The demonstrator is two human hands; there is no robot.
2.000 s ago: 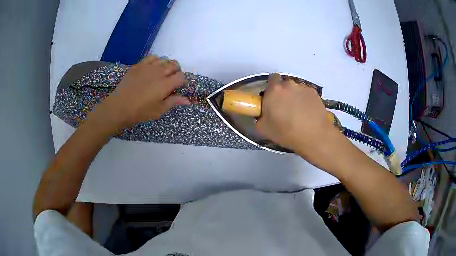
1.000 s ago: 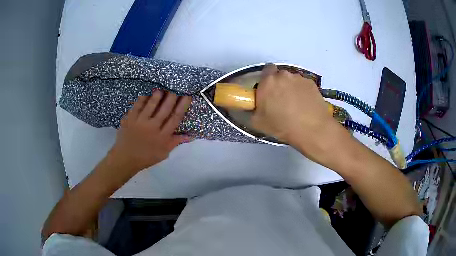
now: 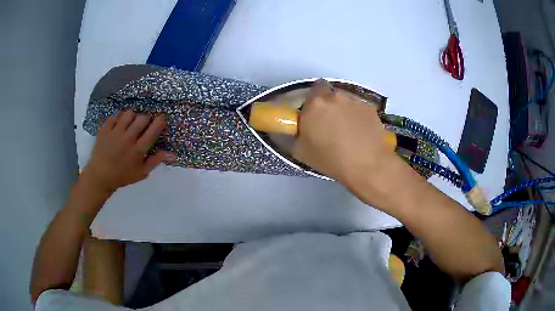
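A speckled grey sleeve (image 3: 210, 130) lies lengthwise across the white table, with a seam line running along it. A plain grey rounded end (image 3: 125, 79) shows at its far left. My right hand (image 3: 341, 130) is closed around the pale wooden handle of the steam iron (image 3: 277, 146). The iron rests on the right part of the sleeve, its tip pointing left on the seam line, and hides the cloth beneath. My left hand (image 3: 125, 149) lies flat, fingers apart, on the left part of the sleeve below the seam line.
A blue bar (image 3: 191, 33) lies behind the sleeve on the white table (image 3: 243, 206). Red-handled scissors (image 3: 452, 56) are at the back right. A flat black iron rest (image 3: 478, 130) lies at the right, near the iron's blue hoses (image 3: 447, 152). A red-black box (image 3: 528, 97) stands beyond the table.
My left hand has moved left along the sleeve, from near the iron's tip towards the far end. The iron has moved slightly left in my right hand.
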